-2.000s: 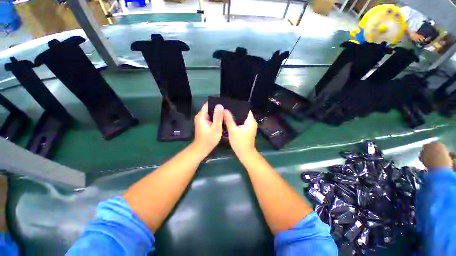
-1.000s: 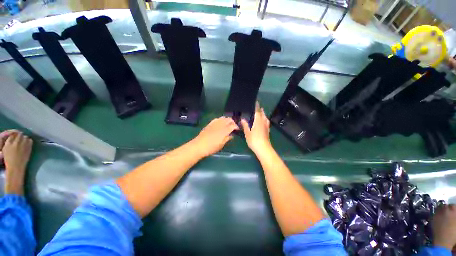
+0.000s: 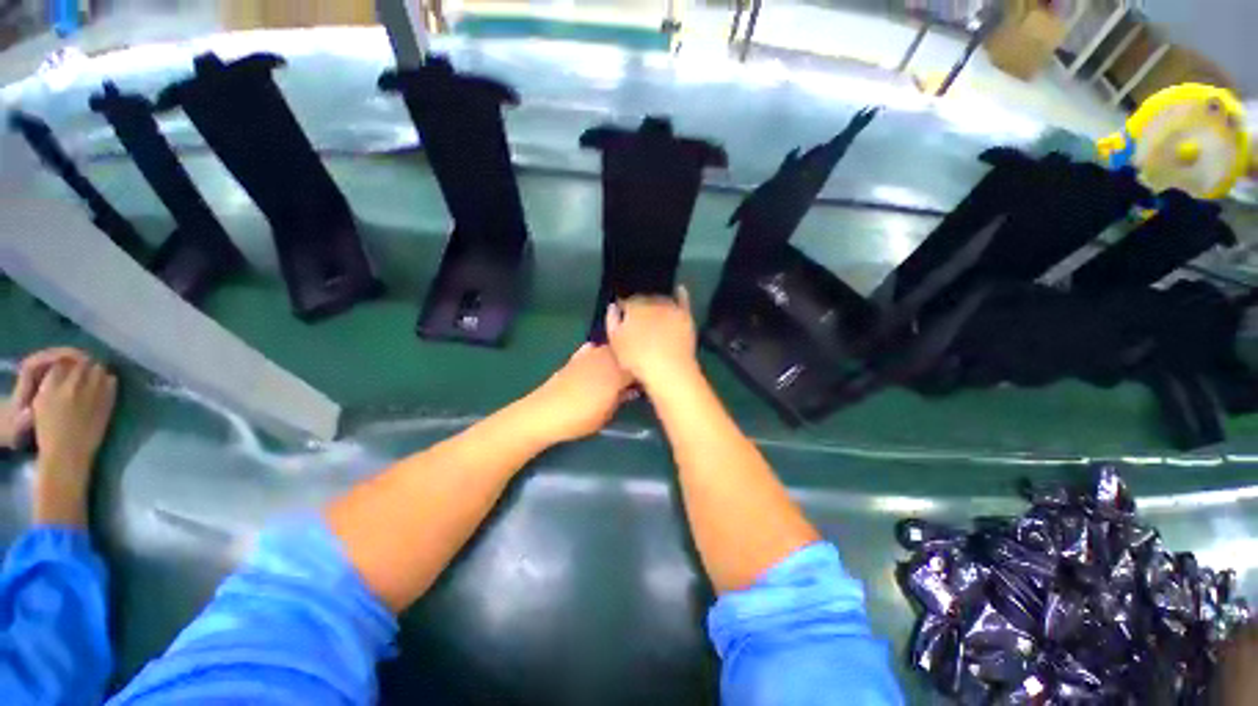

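A black packaging box with a tall, eared lid panel [image 3: 649,193] stands open on the green belt in front of me. My right hand [image 3: 653,338] lies over its base, with fingertips at both sides. My left hand [image 3: 593,386] is at the near left corner of the base, touching my right hand and gripping the edge. The hands hide the inside of the base and any inner card in it.
More open black boxes stand at the left [image 3: 469,297] and right [image 3: 786,338]. Dark pieces lie heaped at far right [image 3: 1076,338]. Glossy black packets [image 3: 1062,593] lie at lower right. A grey post [image 3: 180,304] and a neighbour's hands [image 3: 66,393] are at left.
The black card my hands held up two seconds ago is out of sight. My hands have come down to the box base, and my right hand has moved over it, beside my left.
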